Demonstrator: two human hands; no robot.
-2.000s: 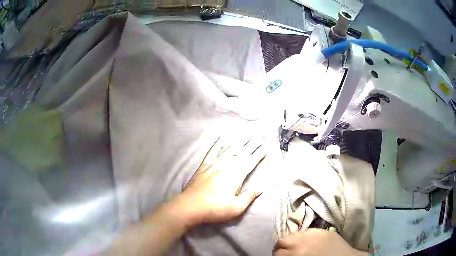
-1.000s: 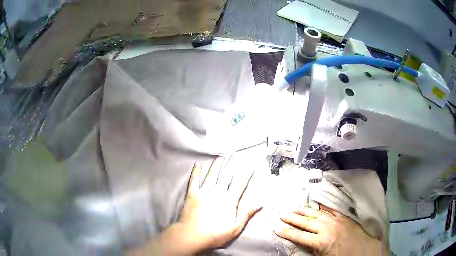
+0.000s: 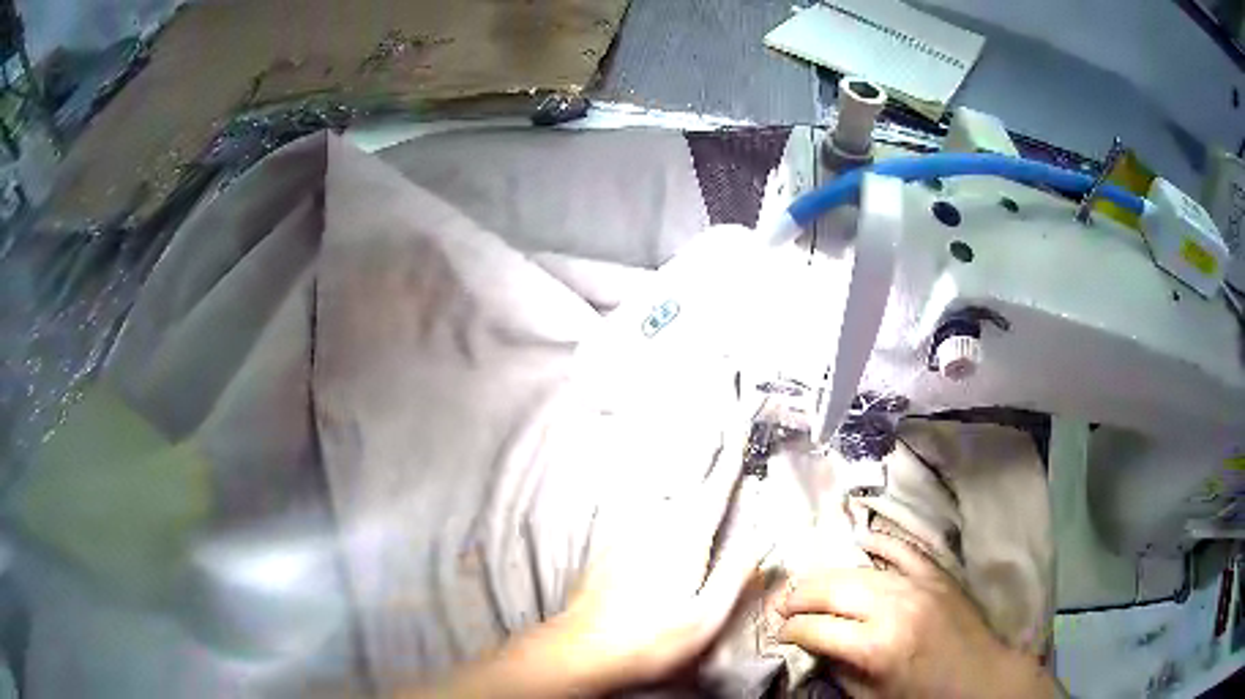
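Note:
The grey-beige outer fabric (image 3: pixel 423 328) spreads over the table from the left up to the sewing machine. My left hand (image 3: pixel 642 601) lies on the cloth below the presser foot (image 3: pixel 762 444); its fingers are washed out by glare. My right hand (image 3: pixel 888 615) is on bunched cloth just right of it, fingers bent over the folds. The beige panel (image 3: pixel 1004 498) lies right of the needle area. The white sewing machine head (image 3: pixel 1092 328) stands at the right. Glare hides the needle and the stitch line.
A blue hose (image 3: pixel 956 167) curves over the machine head. A tension dial (image 3: pixel 959 355) is on its front. Brown cardboard (image 3: pixel 382 62) and clear plastic lie behind the cloth. A white booklet (image 3: pixel 881 52) lies at the back. A dark mesh-like lining piece (image 3: pixel 737 171) shows behind the head.
My left hand has moved down and right, closer to my right hand, and no longer lies flat with spread fingers. The cloth has bunched into folds near it. My right hand has moved little since one second ago.

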